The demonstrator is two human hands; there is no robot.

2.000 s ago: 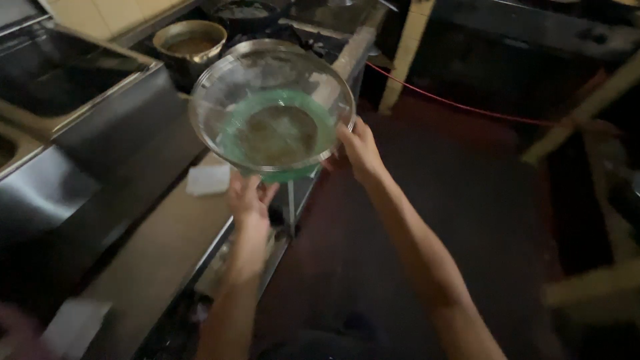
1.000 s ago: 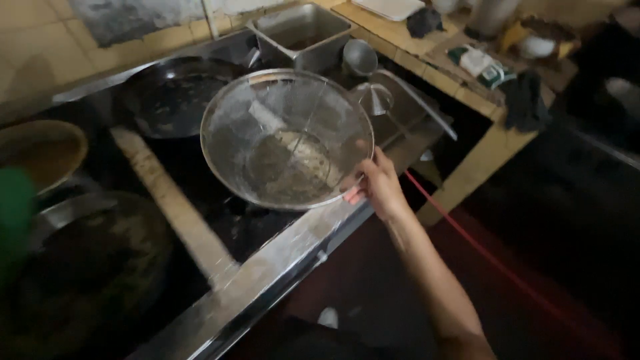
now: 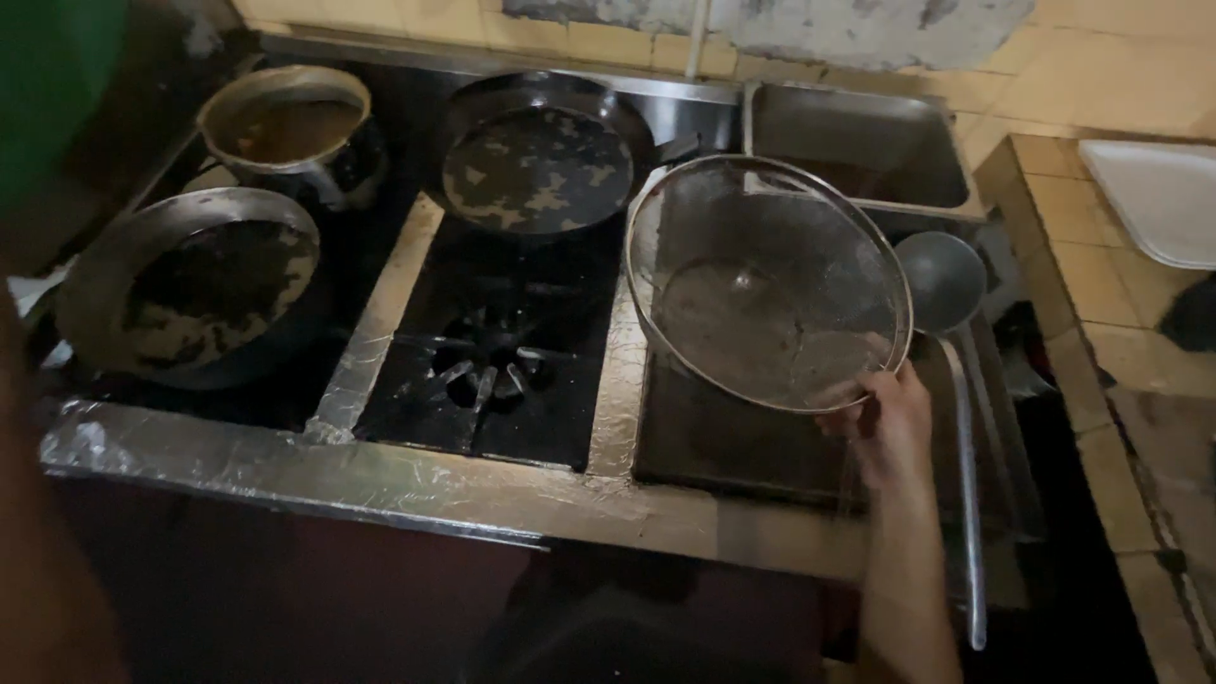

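Note:
At the right of the stove, my right hand (image 3: 883, 418) grips the near-right rim of a large round mesh strainer (image 3: 750, 285), which is tilted above the dark flat griddle (image 3: 741, 446). Only my left forearm shows, blurred along the left edge; the hand itself is out of view. A blurred green object (image 3: 57, 85) fills the upper left corner, and whether my left hand holds it cannot be seen. Just right of the strainer lies a long-handled metal ladle (image 3: 940, 280), its handle (image 3: 969, 513) pointing toward me.
A dark frying pan (image 3: 537, 171) stands behind a bare burner (image 3: 484, 370). To the left are a pot of brownish liquid (image 3: 285, 123) and a wide pan (image 3: 223, 294). A rectangular steel pan (image 3: 855, 142) stands at the back; a white tray (image 3: 1159, 199) lies on the tiled counter.
Two seconds ago both hands held the strainer together with a green object; now only my right hand holds the strainer, over the stove. The view has swung left to the stove.

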